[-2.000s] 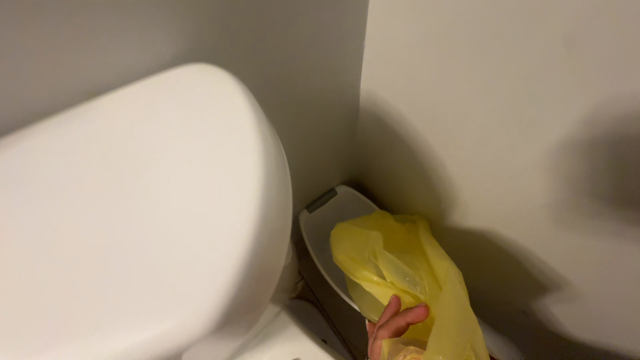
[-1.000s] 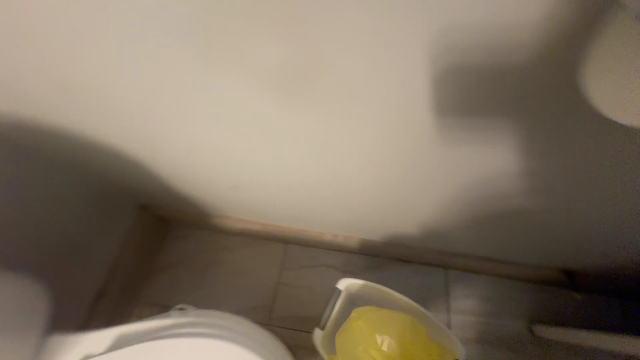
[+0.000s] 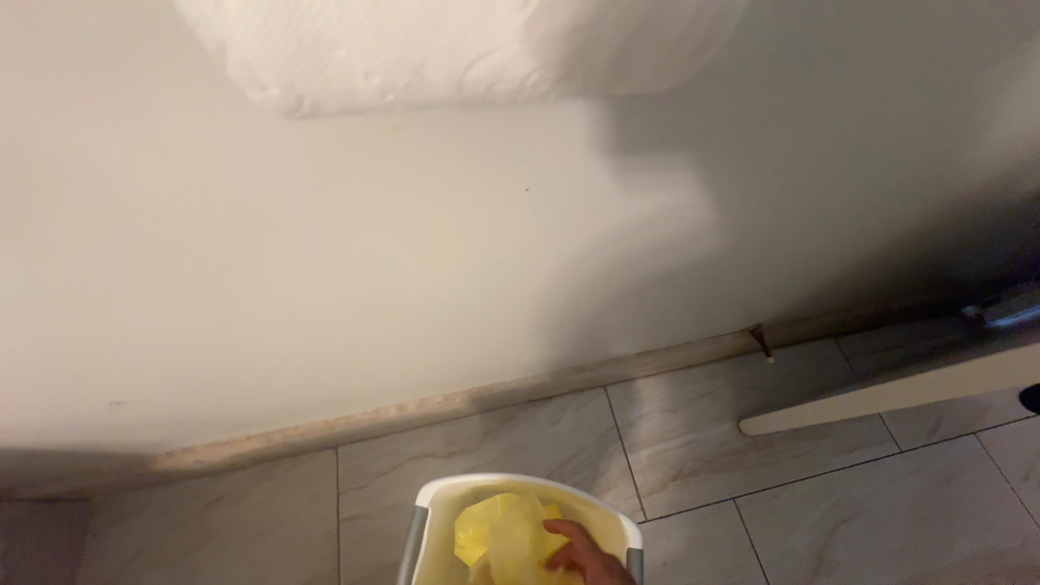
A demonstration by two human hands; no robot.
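At the bottom of the view is a white plastic bin (image 3: 513,479) with grey side grips. A crumpled yellow plastic bag (image 3: 505,532) lies inside its rim. From the lower right, my right hand (image 3: 587,556) reaches over the bin, with its curved fingers on the right side of the bag. A blurred skin-coloured patch left of the bag, at the bottom edge, may be part of my left hand; too little shows to tell what it does.
White embossed paper (image 3: 455,57), apparently a roll, juts in at the top. Behind the bin runs a pale wall (image 3: 325,268) with a low baseboard (image 3: 439,404) above marbled floor tiles (image 3: 772,479). The edge of a pale panel (image 3: 886,394), perhaps a door, extends from the right.
The view has swung far to the right, away from the white toilet. The bag, held up partly outside the bin two seconds ago, is now bunched inside it.
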